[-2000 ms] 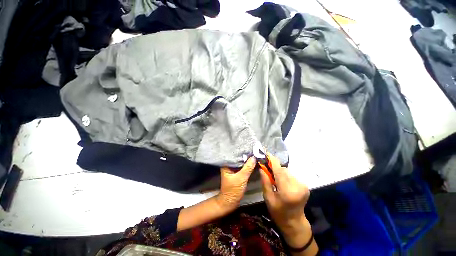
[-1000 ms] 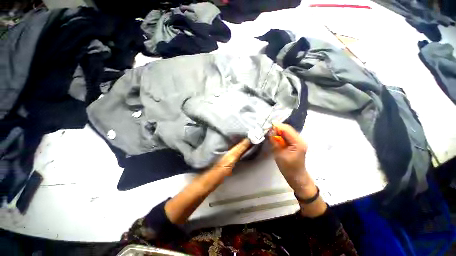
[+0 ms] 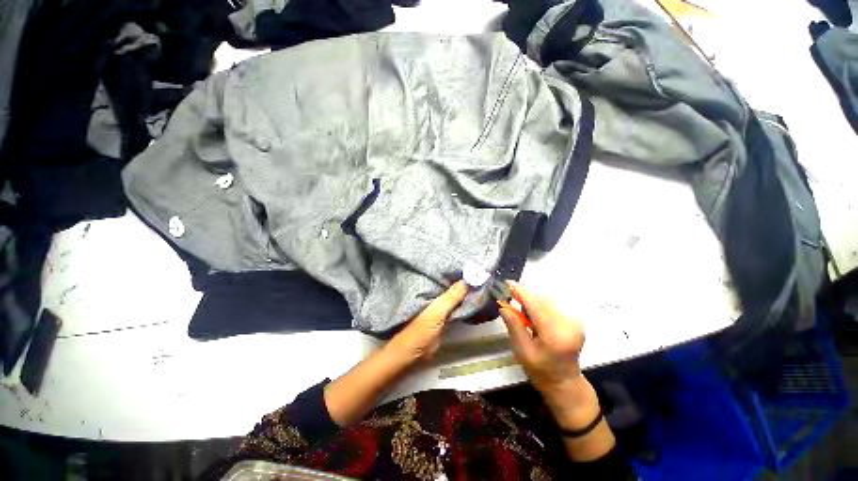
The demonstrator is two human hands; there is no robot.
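A grey garment (image 3: pixel 310 122) with dark edges lies spread on the white table in front of me. Two pale round patches show on its left part, and a short dark-edged slit is near its middle. My left hand (image 3: pixel 435 319) holds the garment's near edge beside a white round patch (image 3: pixel 475 273). My right hand (image 3: pixel 546 333) holds orange-handled thread snips (image 3: pixel 516 314), their tips at the garment edge next to my left fingertips. A dark band (image 3: pixel 520 246) shows just above the snips. Whether the blades are closed cannot be told.
Dark and grey garments (image 3: pixel 56 169) are heaped at the left and far side. A long grey garment piece (image 3: pixel 659 113) hangs over the table's right edge. Blue crates (image 3: pixel 800 395) stand below at the right. A small dark bar (image 3: pixel 40 350) lies on the white table (image 3: pixel 113 385) at the left.
The near part of the garment, folded over a second ago, is spread flatter, and its dark band shows near my hands. Both hands sit lower in the view, close together at the edge.
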